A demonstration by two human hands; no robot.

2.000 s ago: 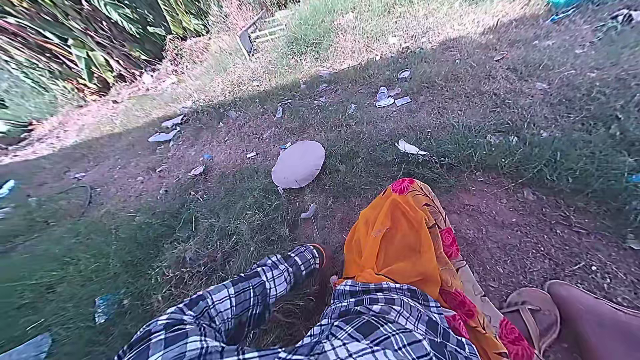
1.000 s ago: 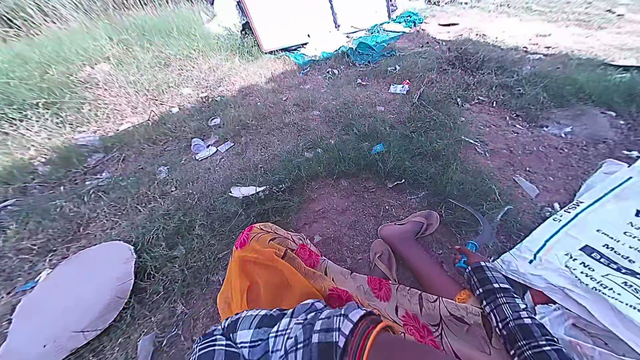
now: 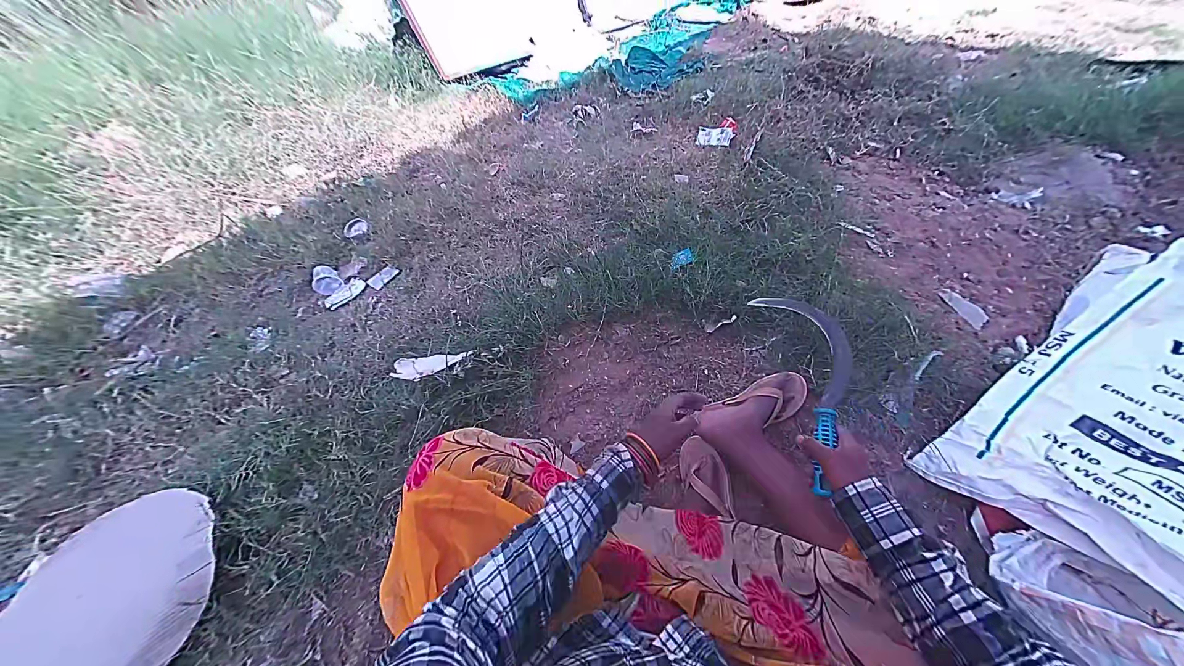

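Note:
My right hand (image 3: 837, 458) is closed around the blue handle of a sickle (image 3: 837, 356), whose curved metal blade points up and bends to the left above the grass. My left hand (image 3: 671, 425) is at my foot, near a brown sandal (image 3: 777, 396); its fingers are partly hidden, and I cannot tell whether it grips anything. Another sandal (image 3: 706, 476) lies just below that hand. Floral cloth (image 3: 740, 564) and orange cloth (image 3: 462, 527) cover my lap and legs.
A white printed sack (image 3: 1091, 388) lies at the right, over a clear plastic bag (image 3: 1091, 592). At the lower left is a pale rounded flat piece (image 3: 120, 573). Litter, including a plastic cup (image 3: 326, 279), dots the grass. Teal sheeting (image 3: 657, 55) lies at the top beside a white panel.
The sickle, low beside the sack one second ago, is now raised upright in my right hand. My left hand has come into view by my foot. The view swung right from the earliest frame.

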